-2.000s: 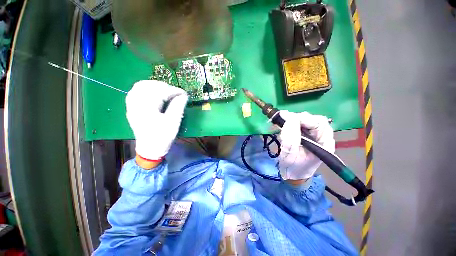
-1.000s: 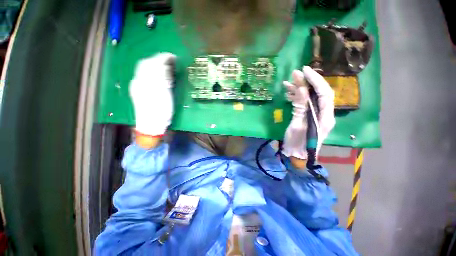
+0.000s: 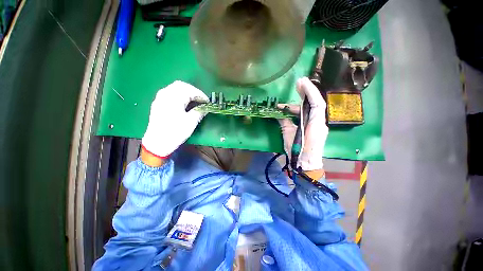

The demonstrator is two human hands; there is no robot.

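Note:
The green circuit board (image 3: 244, 111) is lifted and tilted nearly edge-on above the mat, with dark upright components along its top face. My left hand (image 3: 172, 117), in a white glove, pinches the board's left end. My right hand (image 3: 314, 127), also gloved, is at the board's right end with its fingertips around it. The right hand also holds the soldering iron (image 3: 297, 142), which points away from me beside the stand. The iron's tip cannot be made out clearly. A thin solder wire (image 3: 69, 35) shows at the far left.
The fume hood (image 3: 246, 45) is just behind the board. The iron stand (image 3: 347, 71) and yellow sponge (image 3: 345, 107) are at right, a black fan (image 3: 347, 11) behind. A blue pen-like stick (image 3: 124, 26) lies at upper left. The conveyor (image 3: 39, 132) runs along the left.
The board lay flat on the mat and is now raised and tilted. Both hands have closed in on its ends. The iron has swung from pointing at the board to pointing away.

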